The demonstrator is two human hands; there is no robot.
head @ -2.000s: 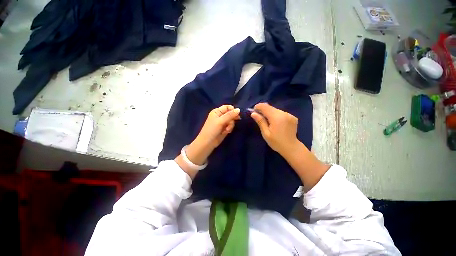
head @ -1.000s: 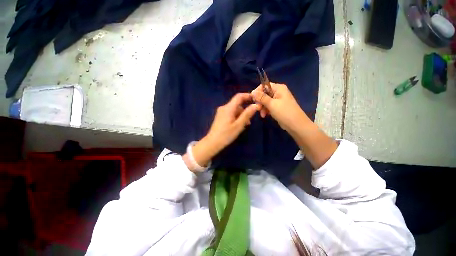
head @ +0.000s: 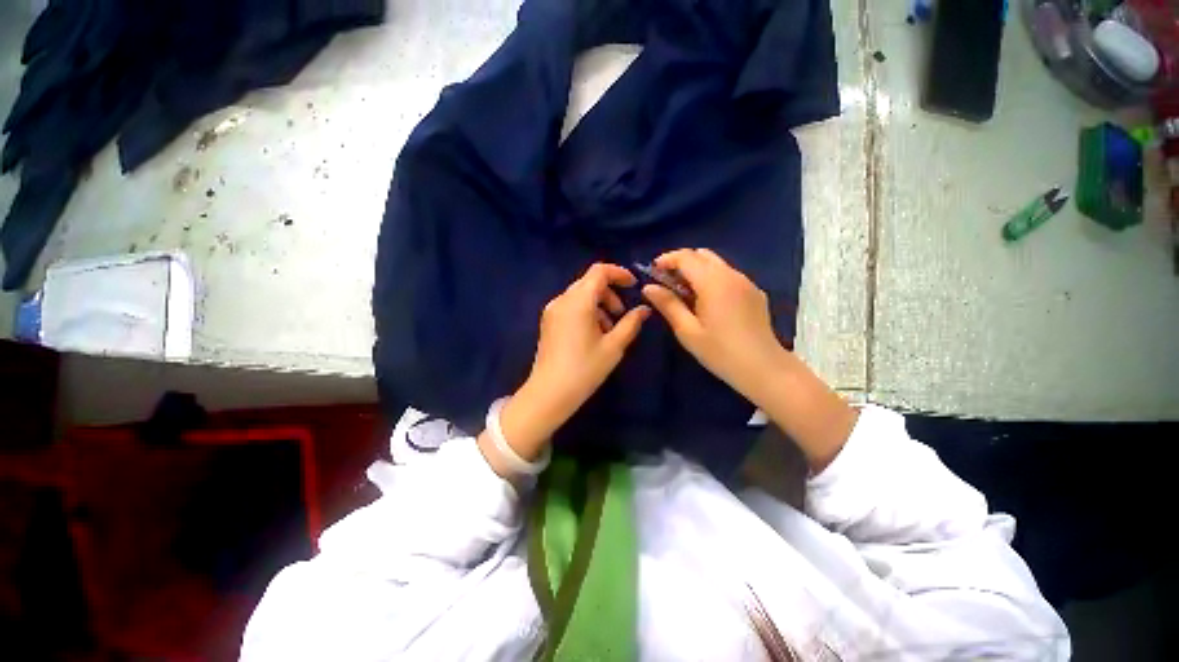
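Note:
Navy trousers [head: 478, 259] lie on the whitish table in front of me, wide end towards me, the narrow parts crossed at the far side. My left hand [head: 582, 330] pinches a small bit of the navy cloth between thumb and fingers over the middle of the garment. My right hand [head: 718, 317] is just right of it and holds dark metal thread snips [head: 667, 279], their tips close to the left fingertips. Whether the blades are open, and any thread end, is too small to tell.
A navy garment pile [head: 168, 65] lies upper left. A white pad [head: 110, 305] is at the left table edge, with red crates [head: 259, 437] below. At right are a phone [head: 965, 58], green-handled snips [head: 1034, 215], a green box [head: 1109, 176] and a round clear container [head: 1093, 52].
The snips, pointing up and away from the cloth a second ago, now lie low beside the left fingertips. Both hands sit slightly lower in view. The whole view has shifted a little.

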